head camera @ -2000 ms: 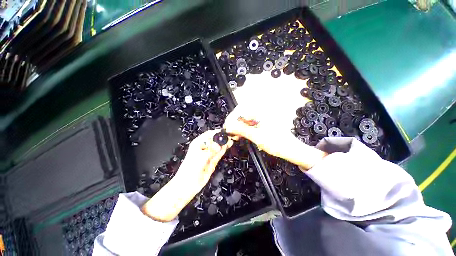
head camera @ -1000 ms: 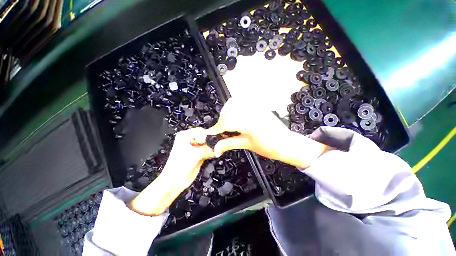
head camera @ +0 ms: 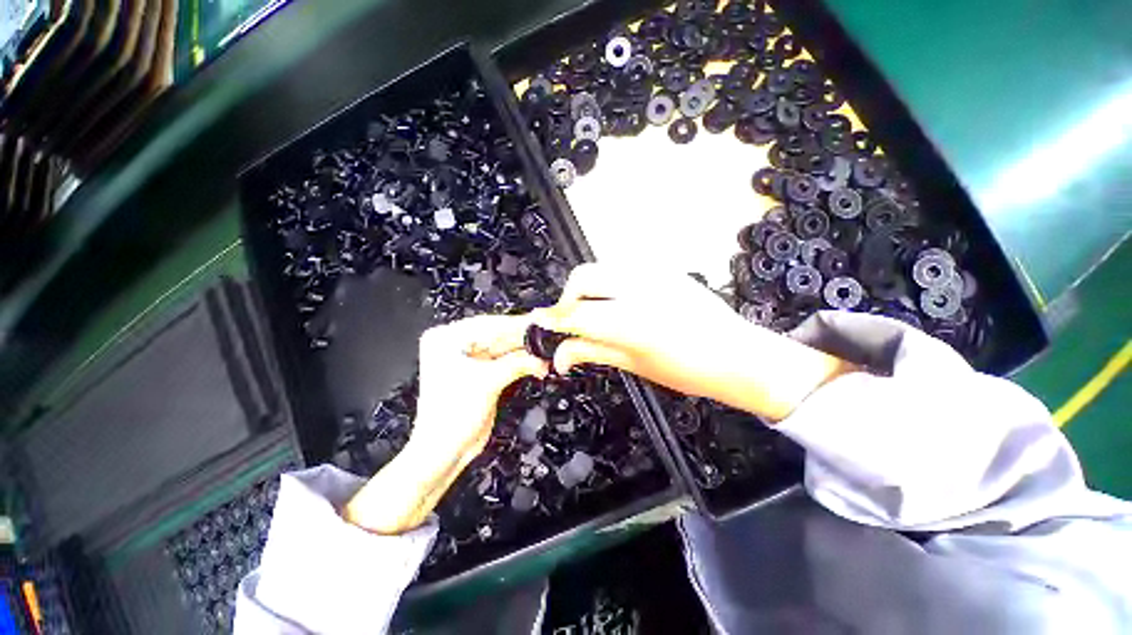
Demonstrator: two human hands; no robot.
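A small dark round piece [head camera: 543, 341] is pinched between the fingertips of both hands, above the divide between two black bins. My left hand [head camera: 466, 375] holds it from the left and my right hand [head camera: 646, 329] from the right. The fingers hide part of it. The left parts bin [head camera: 372, 329] holds heaped small black stemmed parts [head camera: 478, 267] around a bare dark patch. The right parts bin [head camera: 925, 155] holds black ring parts [head camera: 813, 223], some shiny grey, around a glaring white area of liner [head camera: 664, 199].
A grid tray [head camera: 230, 552] with rows of round pieces lies at the lower left. Flat dark empty trays [head camera: 149, 397] lie behind it. Brown-edged stacked layers [head camera: 118, 81] stand at the upper left. Green surface [head camera: 1030, 75] shows on the right.
The dark round piece, seen two seconds ago and mostly covered one second ago, shows again between the fingertips. The fingers have shifted around it. The bins sit slightly higher than two seconds ago.
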